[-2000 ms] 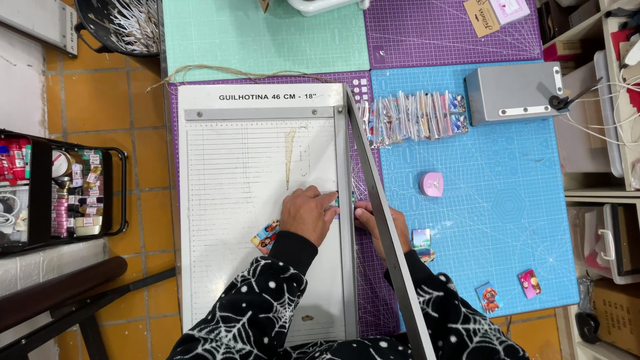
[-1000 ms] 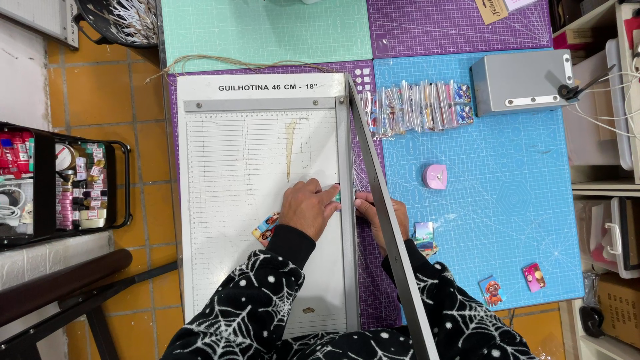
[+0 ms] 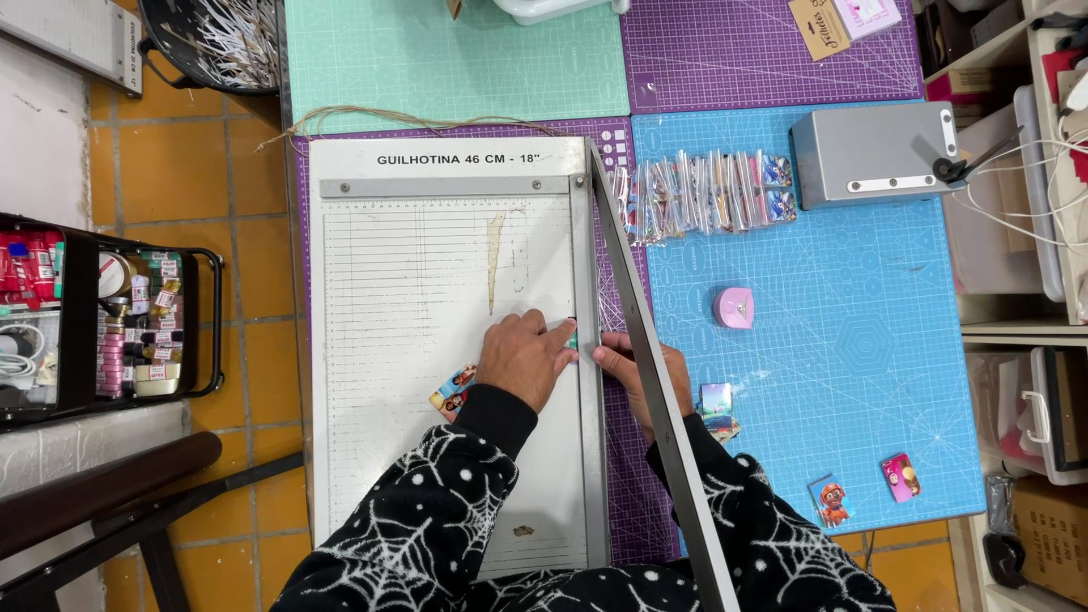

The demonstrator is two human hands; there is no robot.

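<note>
A guillotine paper cutter [image 3: 382,280] with a white bed lies in front of me, its long blade arm [image 3: 659,365] raised over the right side. My left hand [image 3: 525,355] rests on the bed, its fingertips pressing a small printed card [image 3: 572,338] at the metal edge strip. Most of that card is hidden by the fingers. Beyond the strip, my right hand [image 3: 642,374] is partly behind the blade arm, thumb and fingertips at the cutting edge; whether it grips anything cannot be seen. More printed cards [image 3: 452,391] lie beside my left wrist.
On the blue cutting mat [image 3: 850,280] are a pink corner punch [image 3: 733,308], printed cards [image 3: 716,406], two character cards [image 3: 833,500] [image 3: 901,478], a row of packets in clear film [image 3: 710,194] and a grey metal box [image 3: 867,153]. Twine [image 3: 408,119] lies behind the cutter.
</note>
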